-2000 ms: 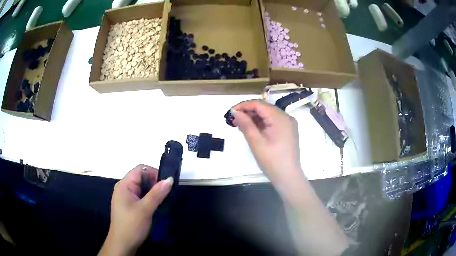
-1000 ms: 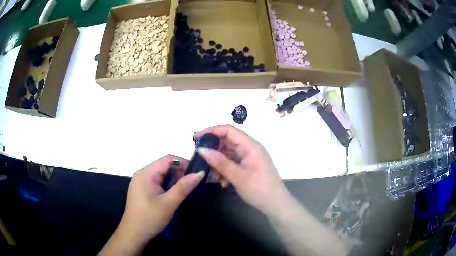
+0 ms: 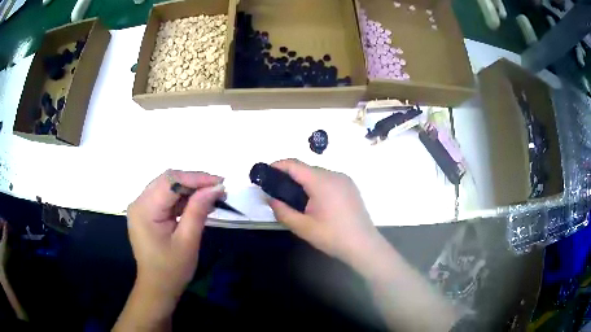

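Observation:
My right hand [image 3: 330, 201] holds a black oblong housing [image 3: 284, 186] over the front of the white bench, its rounded end pointing up and left. My left hand [image 3: 172, 224] pinches a thin dark pointed tool, perhaps tweezers [image 3: 227, 207], its tip pointing right toward the housing without touching it. A black round piece [image 3: 318, 141] with pale marking lies on the white surface behind my right hand. The palm side of the housing is hidden by my right fingers.
Boxes of beige caps [image 3: 185, 98], black caps [image 3: 295, 97] and pink caps [image 3: 421, 93] stand at the back. A box of black blocks [image 3: 91, 84] is at left, a deeper box [image 3: 502, 139] at right. Mixed oblong pieces [image 3: 440, 152] lie beside it. Clear plastic [image 3: 551, 220] is at far right.
The black housing has passed from my left hand to my right. My left hand has moved left with the pointed tool now showing. The cross-shaped black piece seen at first no longer shows.

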